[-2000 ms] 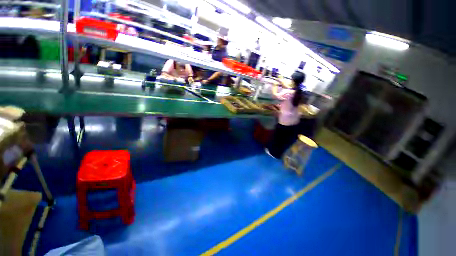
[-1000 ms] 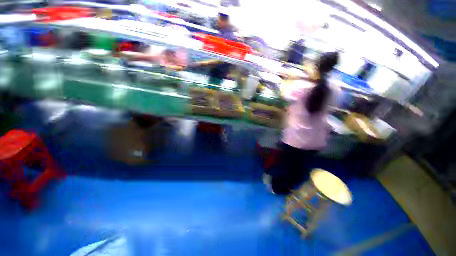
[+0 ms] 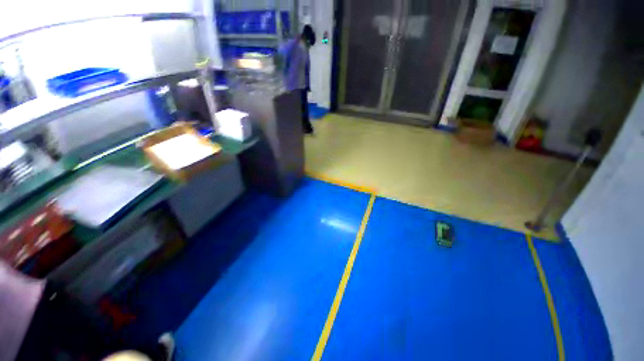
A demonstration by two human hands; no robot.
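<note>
Neither of my hands is in view. Nearest in front of me at the left is the green line bench. A flat pale grey panel or tray lies on it. Behind the panel stands an open brown carton with a white surface inside. A white box stands near the bench's far end. A brown tray of small items is at the left edge, blurred.
A blue bin sits on the white upper shelf. A pink sleeve or back shows lower left, with part of a stool top. Another person stands near double doors. A small green object lies on the blue floor.
The view has swung right and moved toward the end of the line. The red stool is out of view. The person in pink now shows only at the lower left edge.
</note>
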